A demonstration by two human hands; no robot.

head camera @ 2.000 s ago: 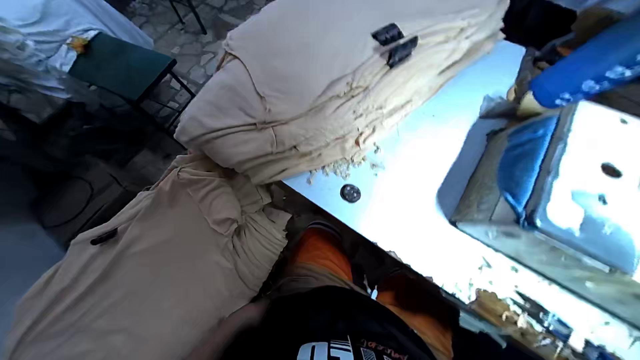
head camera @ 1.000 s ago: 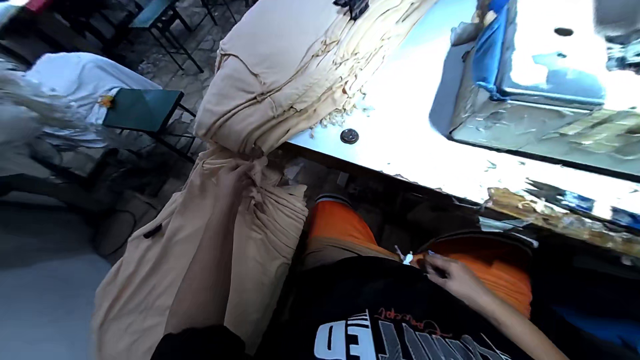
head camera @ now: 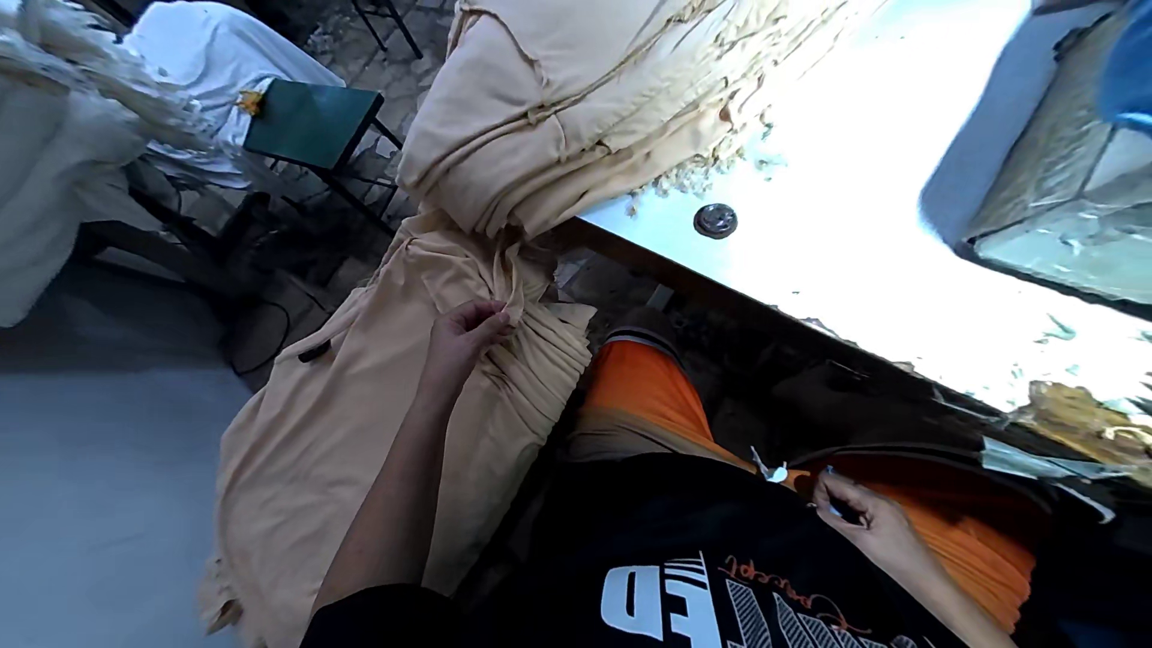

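My left hand (head camera: 470, 333) pinches a fold of the beige fabric pile (head camera: 360, 423) that hangs beside my legs, left of the table. My right hand (head camera: 855, 508) rests in my lap with its fingers curled around a small tool, mostly hidden, perhaps thread snips. A small white item (head camera: 774, 472) lies just left of that hand, on the orange cloth of my trousers. Above my left hand, a thick stack of beige fabric (head camera: 558, 117) lies over the table's left end, with frayed cut edges and thread scraps.
The white table (head camera: 810, 234) bears a round dark metal disc (head camera: 715, 220) near its front edge and a machine-like box (head camera: 1062, 180) at right. A green stool (head camera: 310, 124) and white cloth (head camera: 216, 45) stand at upper left. Yellowish debris (head camera: 1071, 418) lies at the table's right front edge.
One second ago my left hand was higher in the hanging beige fabric; it is now lower, at a gathered fold. My right hand stays in my lap. The view has shifted since the earlier frames.
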